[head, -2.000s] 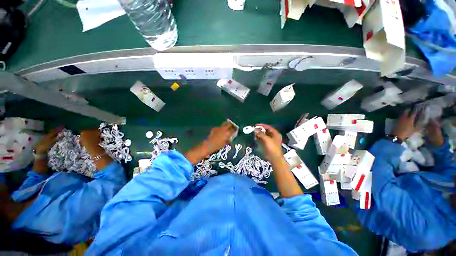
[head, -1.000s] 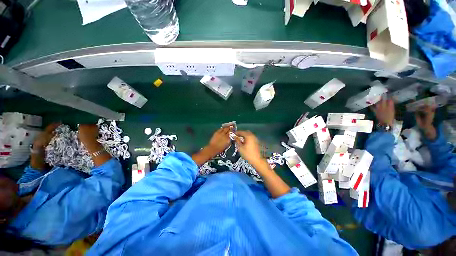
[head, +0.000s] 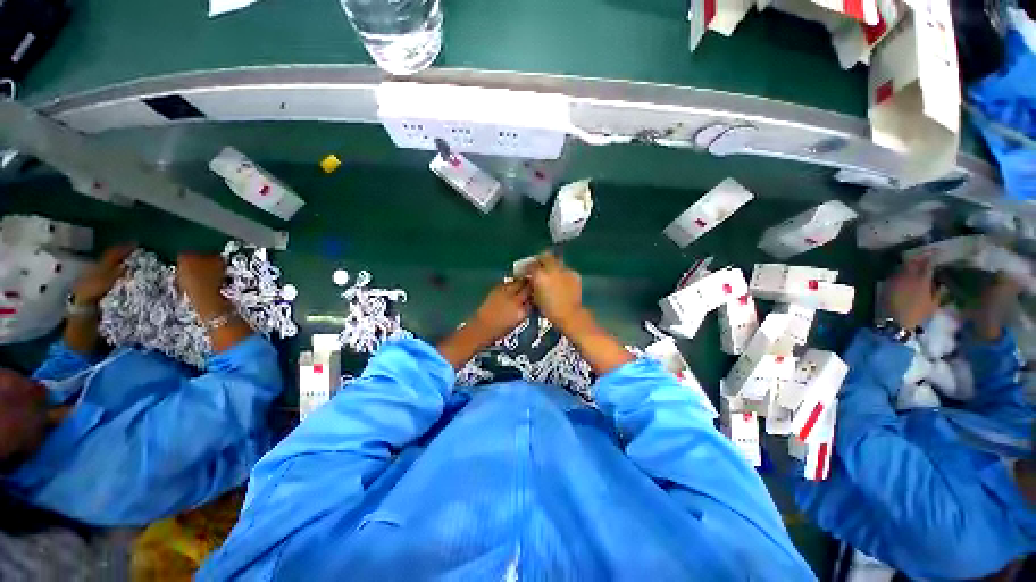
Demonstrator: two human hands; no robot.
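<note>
My left hand (head: 502,307) and my right hand (head: 557,289) are close together over the green belt. Both grip a small whitish retail box (head: 526,266), mostly hidden by the fingers; its top end shows above them. Whether a cable is in my fingers cannot be seen. A tangled heap of white bundled cables (head: 554,362) lies below my hands, partly hidden by my smock. A smaller cable heap (head: 369,313) lies to the left, beside an upright white box (head: 319,375).
White retail boxes (head: 784,352) are piled at the right. Single boxes (head: 709,213) lie spaced along the belt below a power strip (head: 473,119). A water bottle (head: 398,32) and opened cartons (head: 915,91) are on the upper shelf. Workers sit at both sides.
My right hand has come in from the right to meet my left hand, and the white piece it held is now hidden. The boxes and yellow scrap on the belt have shifted left.
</note>
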